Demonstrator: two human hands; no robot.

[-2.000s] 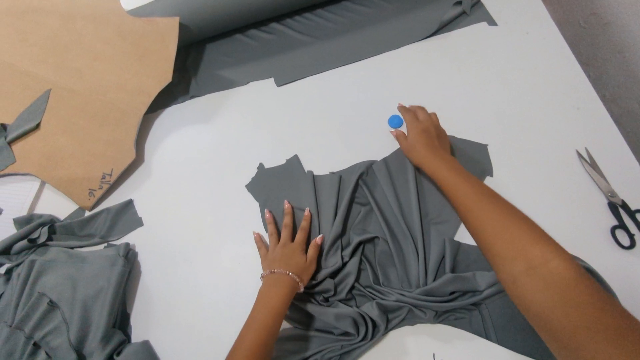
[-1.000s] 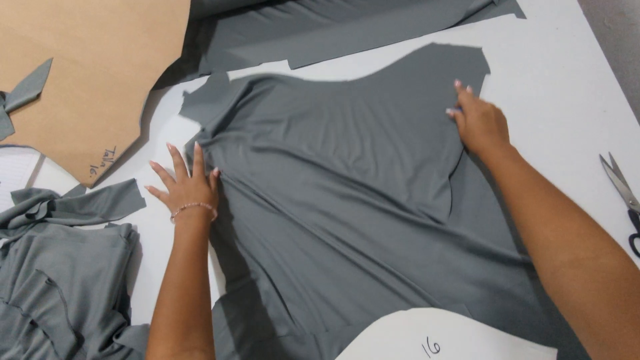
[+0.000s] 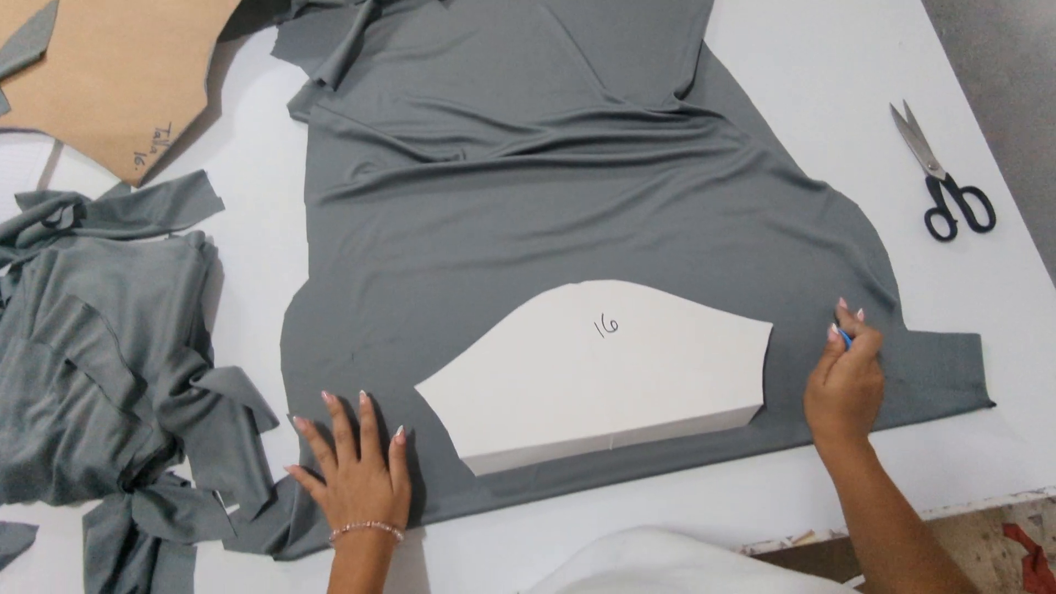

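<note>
A large piece of grey knit fabric (image 3: 528, 223) spreads over the white table, wrinkled across its upper part. On its lower part lies a white paper sleeve pattern (image 3: 602, 371) marked 16, curved along the top. My left hand (image 3: 359, 470) rests on the fabric with fingers spread, left of the pattern, a beaded bracelet at its wrist. To the right of the pattern, my right hand (image 3: 846, 375) is over the fabric with its fingers curled around a small blue object (image 3: 845, 337), mostly hidden by the fingers.
Fabric shears with black handles (image 3: 940, 173) lie on the white table (image 3: 833, 66) at the right. A heap of grey fabric pieces (image 3: 91, 379) covers the left side. A brown paper pattern (image 3: 124, 74) with handwriting lies at upper left. Red material (image 3: 1035, 565) shows below the table edge.
The grey fabric, bunched two seconds ago, is spread out. Both hands have moved toward the table's near edge, and the whole white pattern now shows. The view has shifted.
</note>
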